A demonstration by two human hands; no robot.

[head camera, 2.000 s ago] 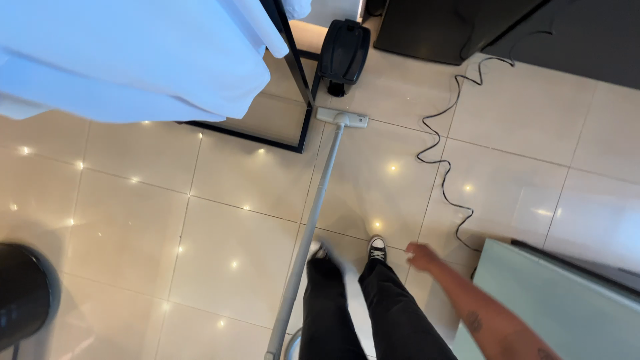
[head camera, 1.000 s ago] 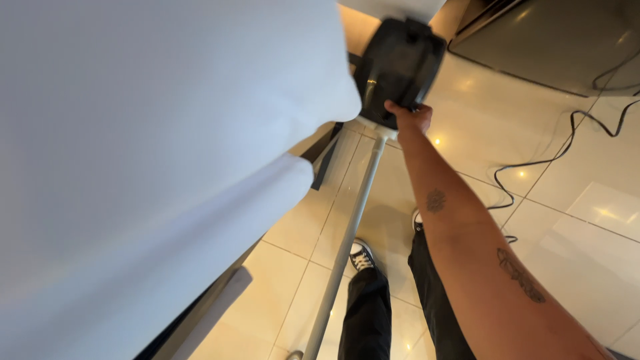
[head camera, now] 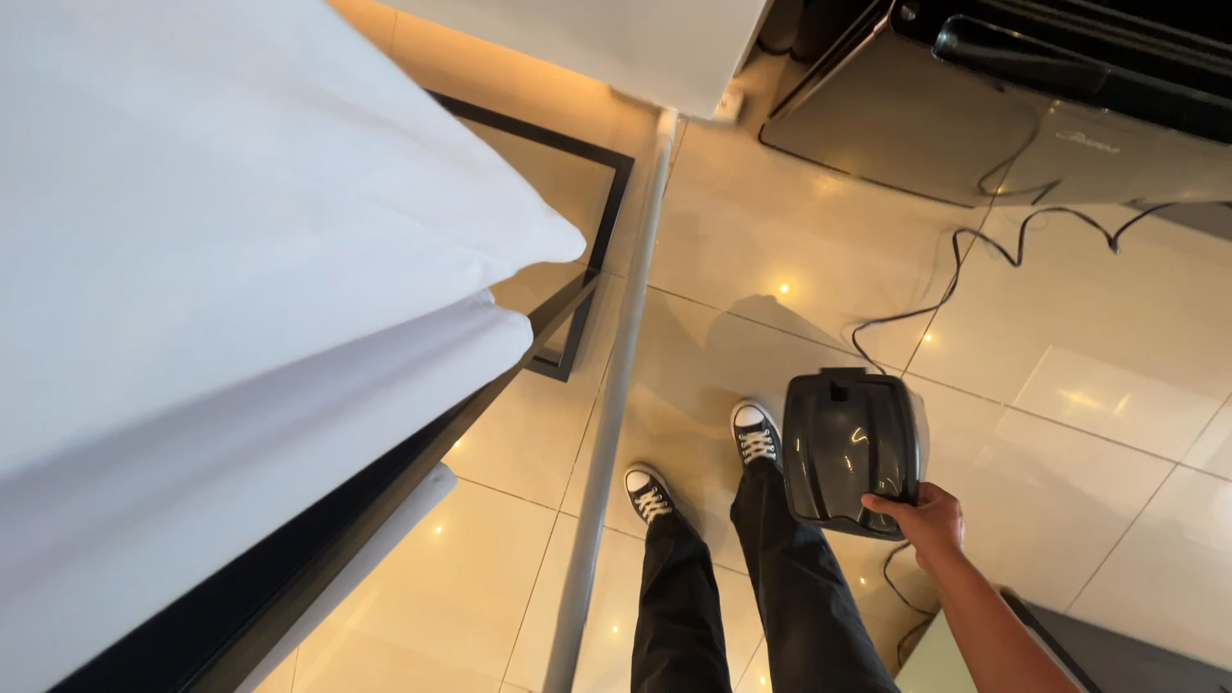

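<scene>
My right hand (head camera: 929,520) grips the lower right edge of a small black plastic bin (head camera: 847,452), thumb on its lid, beside my right shoe. A long grey pole (head camera: 616,423) slants from the bottom of the view to a white cabinet at the top; the head at its far end is largely hidden. The hand on the pole's near end is out of view. To the pole's left, white cloth garments (head camera: 289,289) hang over a black metal rack frame (head camera: 606,212).
A black cable (head camera: 1020,231) curls over the tiled floor (head camera: 751,337) at the right. A dark appliance (head camera: 924,125) stands at the upper right, the white cabinet (head camera: 597,48) at the top. A pale-topped piece of furniture (head camera: 929,654) is at the lower right.
My right hand was empty two seconds ago, then took hold of the black bin near the rack. It has since brought the bin back beside my feet. The pole's far end now reaches the white cabinet.
</scene>
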